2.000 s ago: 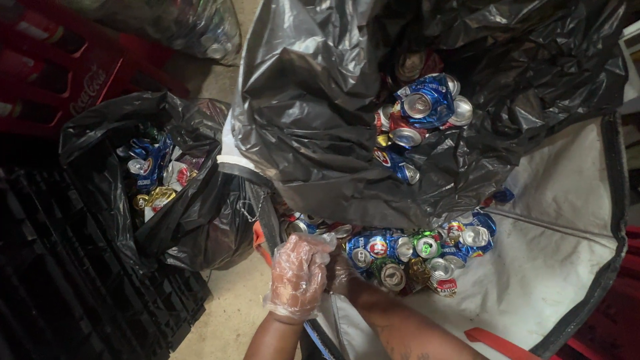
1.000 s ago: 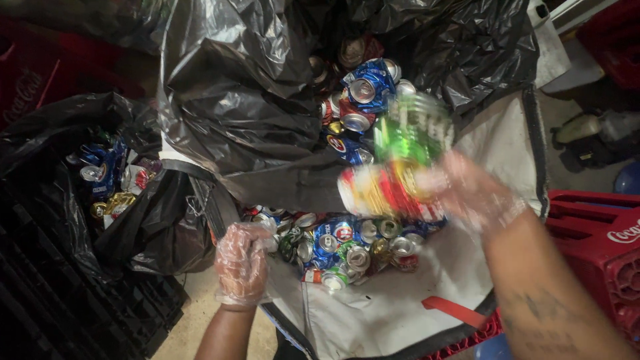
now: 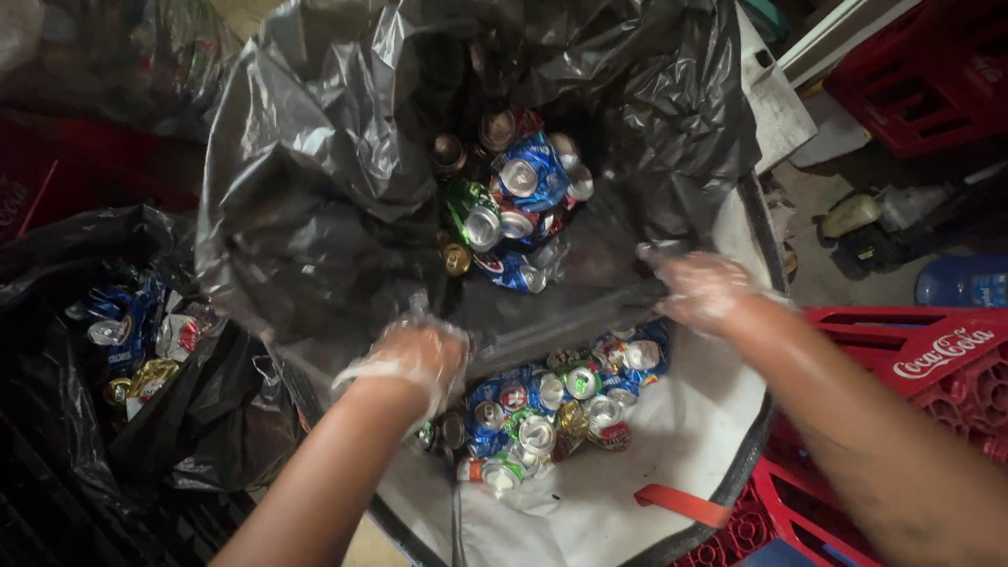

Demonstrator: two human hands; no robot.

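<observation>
A black plastic bag (image 3: 315, 197) with crushed cans (image 3: 520, 178) inside spreads over a large white fabric sack (image 3: 583, 524). My left hand (image 3: 417, 354), in a clear plastic glove, grips the near edge of the black bag. My right hand (image 3: 697, 287), gloved likewise, pinches the same edge farther right. The edge is stretched between them. Just below it, more crushed aluminium cans (image 3: 538, 435) lie in the white sack, blue, green, red and gold. Part of this pile is hidden beneath the black plastic.
Another black bag (image 3: 236, 441) holding crushed cans stands at the left, beside black crates. Red plastic crates (image 3: 866, 331) are at the right, near a blue container (image 3: 957, 281). An orange-red strap (image 3: 683, 505) lies over the white sack's rim.
My right hand, blurred and holding green and red-yellow cans one second ago, has let them go and taken the bag's edge. My left hand has also moved onto that edge.
</observation>
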